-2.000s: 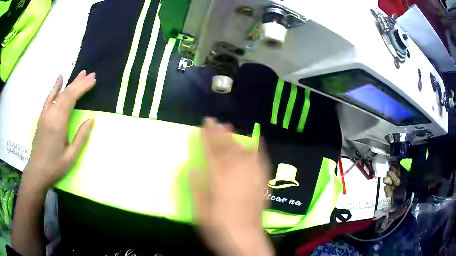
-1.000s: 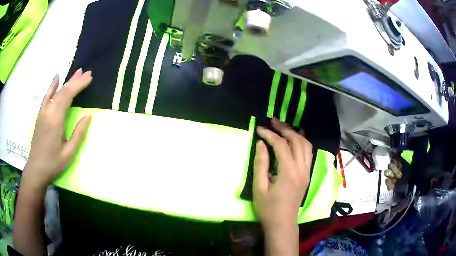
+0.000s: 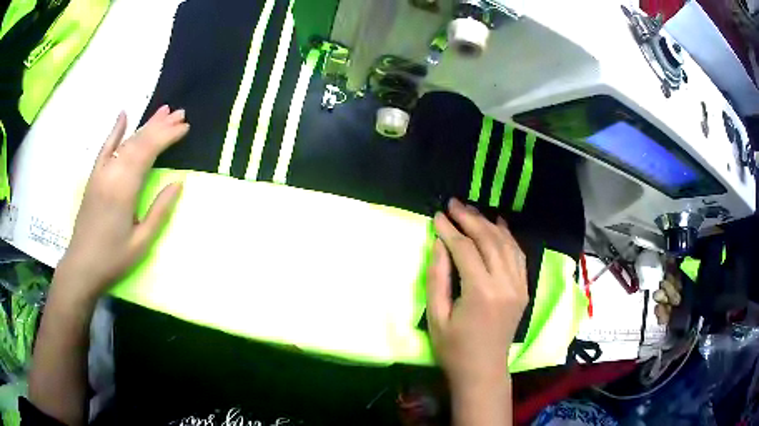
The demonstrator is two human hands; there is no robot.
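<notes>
A glaring yellow-green panel (image 3: pixel 291 258) lies across the table in front of me, below a black panel (image 3: pixel 204 91) with three whitish stripes (image 3: pixel 265 100). My left hand (image 3: pixel 121 204) lies spread on their left end, thumb on the neon fabric. My right hand (image 3: pixel 483 287) lies palm down on a small black piece (image 3: pixel 533 270) with a neon edge, at the right part of the neon panel. The hand covers most of this piece, so its print is hidden. The presser foot (image 3: pixel 331 97) is above the black panel, away from both hands.
The white machine head (image 3: pixel 541 62) with a lit screen (image 3: pixel 632 150) spans the upper right. A round whitish knob (image 3: pixel 393 121) hangs over the black fabric. Red-handled scissors (image 3: pixel 620 276) and an orange-red stick (image 3: pixel 587 287) lie at right. Neon and black pieces (image 3: pixel 62 54) lie upper left.
My right hand, blurred over the neon panel two seconds ago, has moved right onto the small black piece and covers its hat print. My left hand stays on the fabric. The view has shifted slightly.
</notes>
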